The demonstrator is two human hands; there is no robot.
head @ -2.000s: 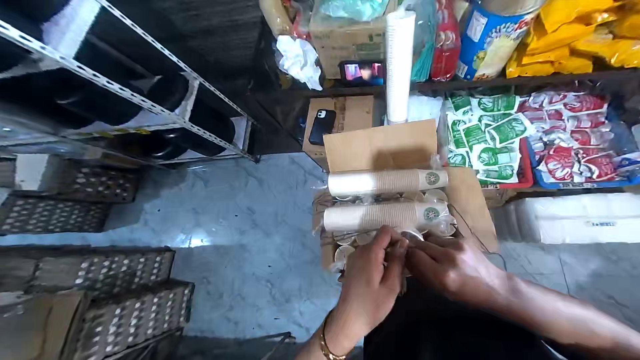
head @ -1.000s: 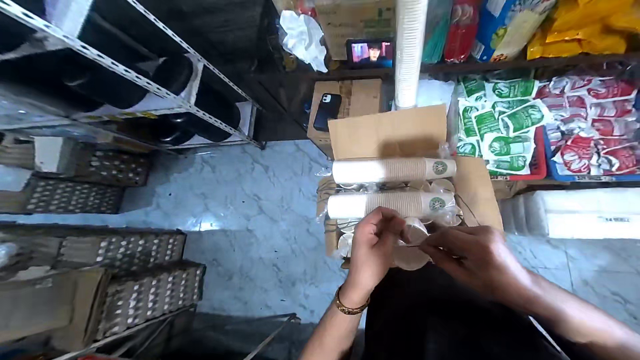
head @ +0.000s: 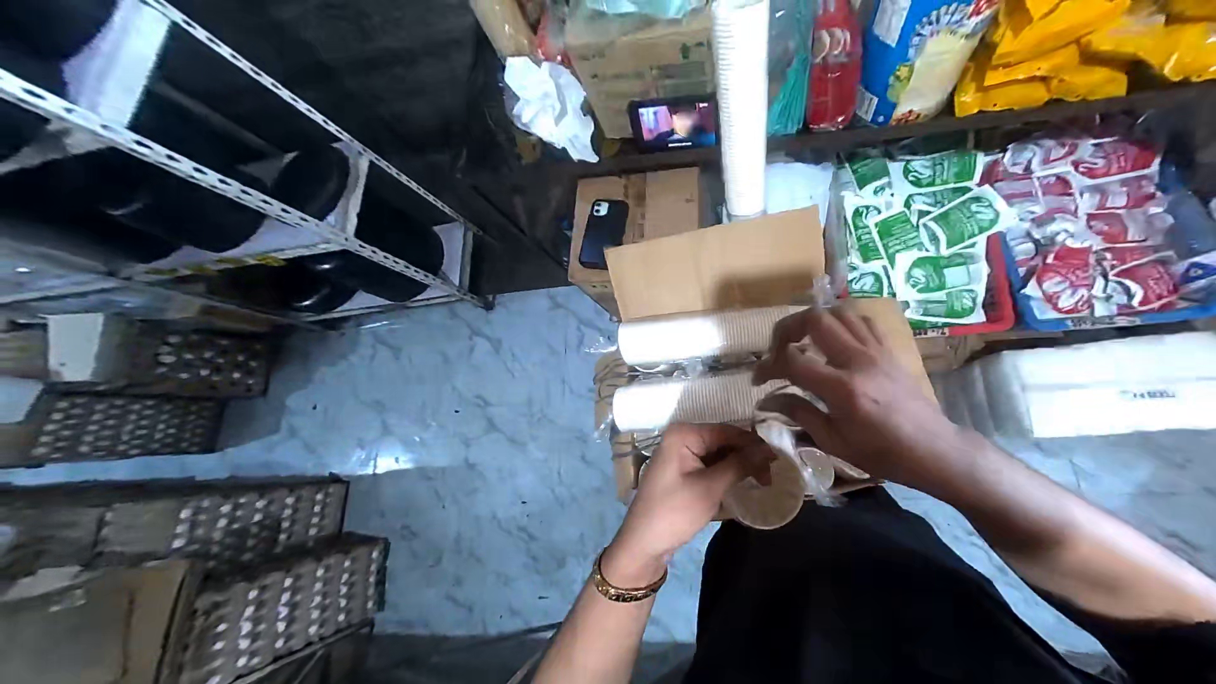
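Two plastic-wrapped stacks of paper cups, an upper one (head: 684,338) and a lower one (head: 665,403), lie side by side across an open cardboard box (head: 722,266). My left hand (head: 689,480), a bracelet at its wrist, pinches clear plastic wrap by a round brown cup end (head: 766,496) at the box's near edge. Over the right ends of the stacks, my right hand (head: 845,385) has its fingers spread and curved, near the bunched plastic (head: 784,437). Whether those fingers touch the plastic cannot be told. More cups are partly hidden in the box under the wrapped stacks.
Beyond the box stand a tall stack of white cups (head: 743,114) and a carton with a phone (head: 603,233) on it. Green-and-white packets (head: 940,228) and red-and-white packets (head: 1121,218) fill trays at right. A metal shelf (head: 342,237) and egg trays (head: 275,608) are at left.
My right hand has moved away from my left hand, up over the right ends of the cup stacks, and its fingers have spread. The left hand remains near the brown cup end.
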